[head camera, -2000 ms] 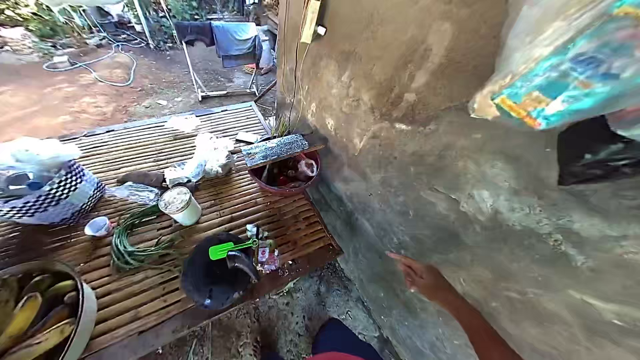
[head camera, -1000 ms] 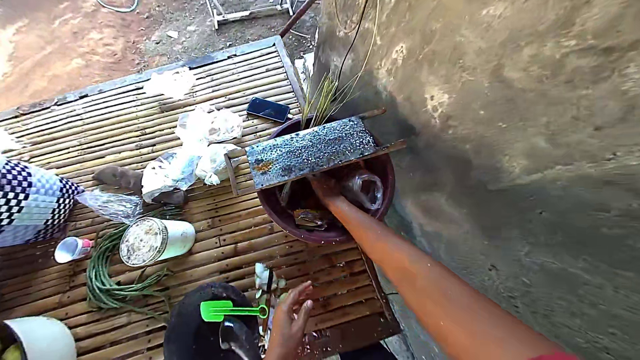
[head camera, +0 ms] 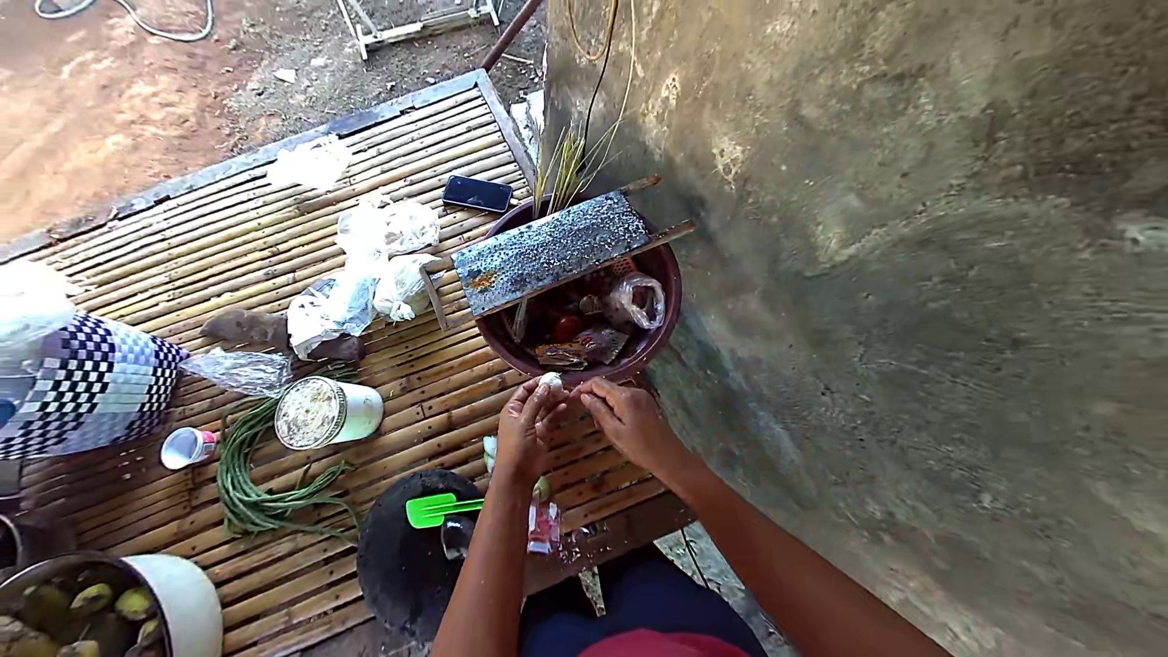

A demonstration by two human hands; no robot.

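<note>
My left hand (head camera: 529, 422) holds a small white piece (head camera: 551, 381), maybe a garlic bulb or clove, between thumb and fingertips. Close beside it, my right hand (head camera: 625, 415) has its fingertips pinched near that piece; whether they grip anything is too small to tell. Both hands are just in front of a dark red plastic basin (head camera: 672, 315) holding packets and a clear plastic bag (head camera: 639, 301). Across the basin's top lies a metal grater board (head camera: 552, 251) in a wooden frame. Below the hands, a green plastic spatula (head camera: 433, 510) rests over a round black stone mortar (head camera: 406, 561).
The slatted bamboo platform (head camera: 438, 365) carries a white tub (head camera: 356, 413), a coil of green cord (head camera: 246, 474), a small cup (head camera: 187, 447), plastic bags (head camera: 365, 265), a phone (head camera: 477, 193) and a checkered woven bag (head camera: 119, 383). A pot (head camera: 173, 593) stands lower left. The wall (head camera: 894, 301) rises at right.
My right hand has come back out of the basin. My left hand has moved up from beside the spatula to the basin's front, and both hands are now together at the white piece.
</note>
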